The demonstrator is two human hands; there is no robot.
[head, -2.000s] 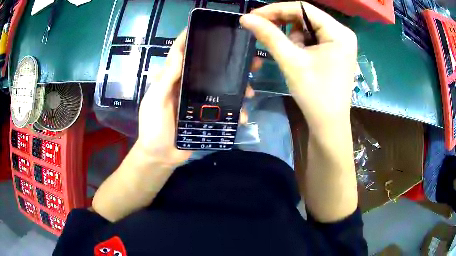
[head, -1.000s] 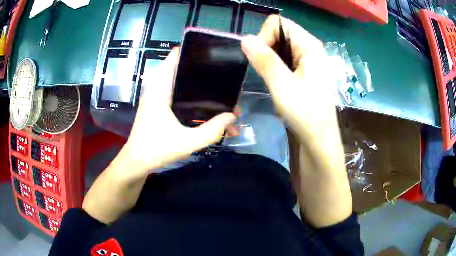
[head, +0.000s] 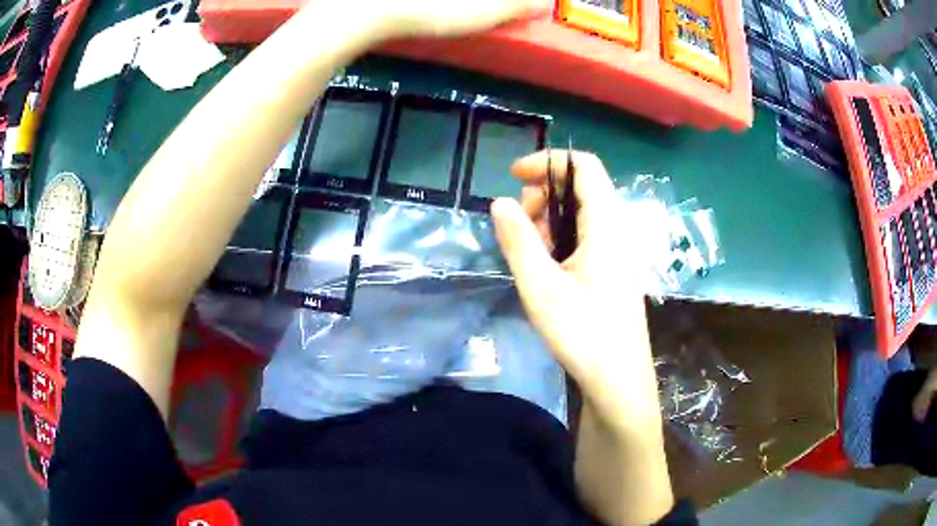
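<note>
My left hand (head: 467, 12) reaches forward to the red-orange foam phone tray (head: 493, 64) and is cut off by the top edge, so its fingers and anything in them are hidden. Orange phone housings (head: 697, 39) lie in the tray's pockets. My right hand (head: 570, 221) holds dark tweezers (head: 561, 200), points up, at the right end of the clear lens tray (head: 416, 241). Several black-framed screen lenses (head: 424, 149) lie in the lens tray.
Clear film scraps (head: 683, 241) lie right of my right hand. An open cardboard box (head: 796, 385) is below the bench edge. A red tray (head: 873, 205) stands at right, near a person's sleeve (head: 896, 421). A white smartphone (head: 123, 36) and fan (head: 60, 241) are at left.
The phone is no longer in view. My left hand has moved forward from below the lenses to the foam tray. My right hand has moved down, still with the tweezers. The view has shifted.
</note>
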